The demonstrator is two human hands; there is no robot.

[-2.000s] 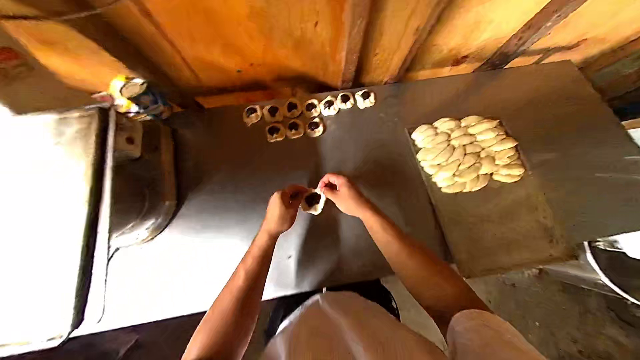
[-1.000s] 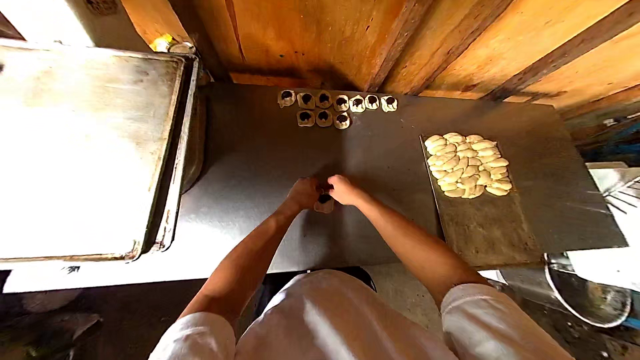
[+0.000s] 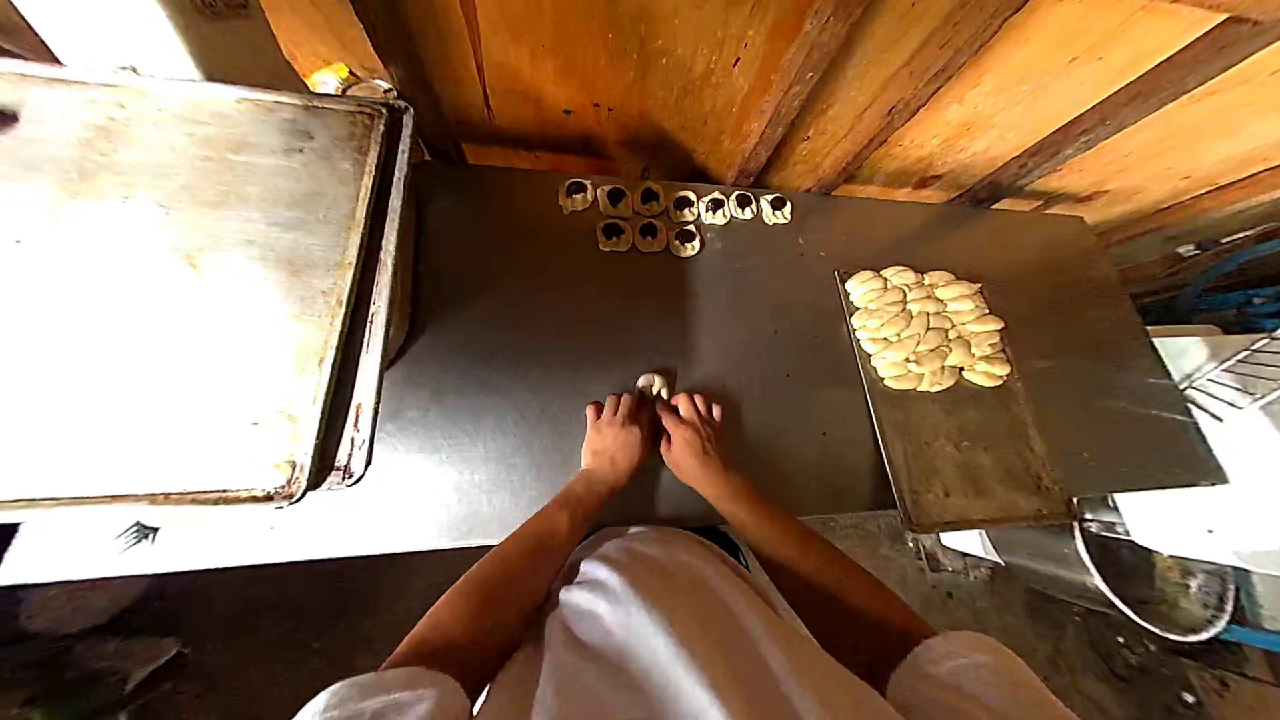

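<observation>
On the metal table, a small piece of pale dough (image 3: pixel 652 384) lies just beyond my fingertips, its near side partly covered by them. My left hand (image 3: pixel 616 436) and my right hand (image 3: pixel 692 434) rest side by side at it, fingers curled; whether they grip the dough cannot be told. Farther back stand two rows of small dough pieces with dark filling (image 3: pixel 650 236). To the right, many oval pale dough pieces (image 3: pixel 925 325) are packed together on the far part of a metal tray (image 3: pixel 975 450).
Large baking trays (image 3: pixel 375 300) are stacked at the left. A wooden wall (image 3: pixel 640 80) runs behind the metal table (image 3: pixel 520 330). A round metal container (image 3: pixel 1155 580) stands below the table at the right, and a yellow package (image 3: pixel 332 78) is at the back left.
The dough with dark filling between my hands two seconds ago now shows as a pale curved piece on the table. Both hands have come down close together behind it.
</observation>
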